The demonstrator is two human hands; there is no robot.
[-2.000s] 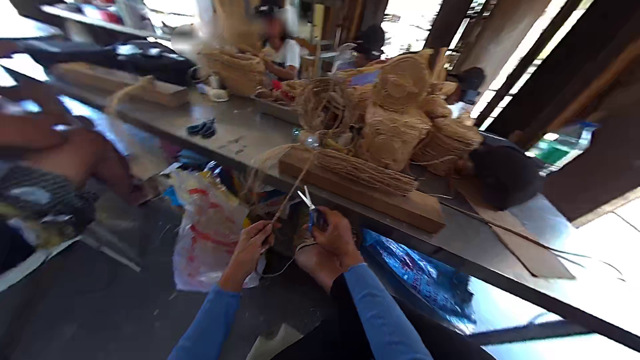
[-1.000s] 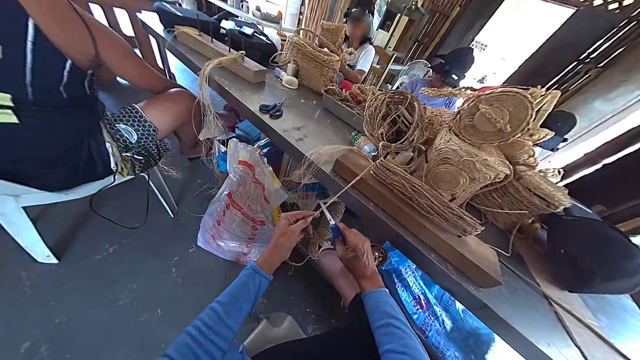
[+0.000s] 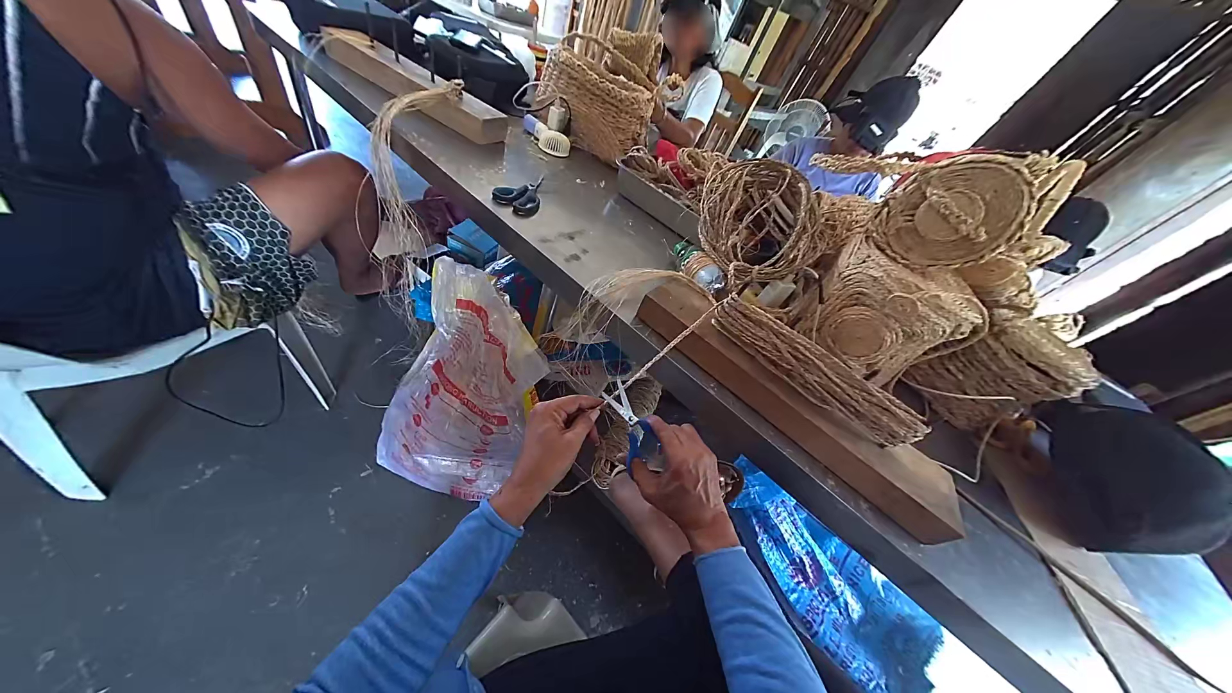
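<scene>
My left hand (image 3: pixel 560 433) pinches the lower end of a thin braided fibre cord (image 3: pixel 674 345). That cord runs up to the wooden block (image 3: pixel 818 419) on the table edge, where a long bundle of braided cord (image 3: pixel 818 371) lies. My right hand (image 3: pixel 685 476) holds blue-handled scissors (image 3: pixel 630 419) just right of the left fingertips. Their blades are spread at the cord; whether they touch it I cannot tell. Loose pale fibres (image 3: pixel 626 289) fan out from the block's near end.
Woven baskets (image 3: pixel 866 327) are piled on the metal table (image 3: pixel 577 226). Black scissors (image 3: pixel 518 195) and a second wooden block (image 3: pixel 414 82) lie farther left. A plastic bag (image 3: pixel 457 395) hangs below the edge, blue plastic (image 3: pixel 828 587) at right. A person (image 3: pixel 106 192) sits at left; others are across the table.
The view has shifted and turned since two seconds ago. Both hands stay close together at the cord, with the scissors in my right hand throughout.
</scene>
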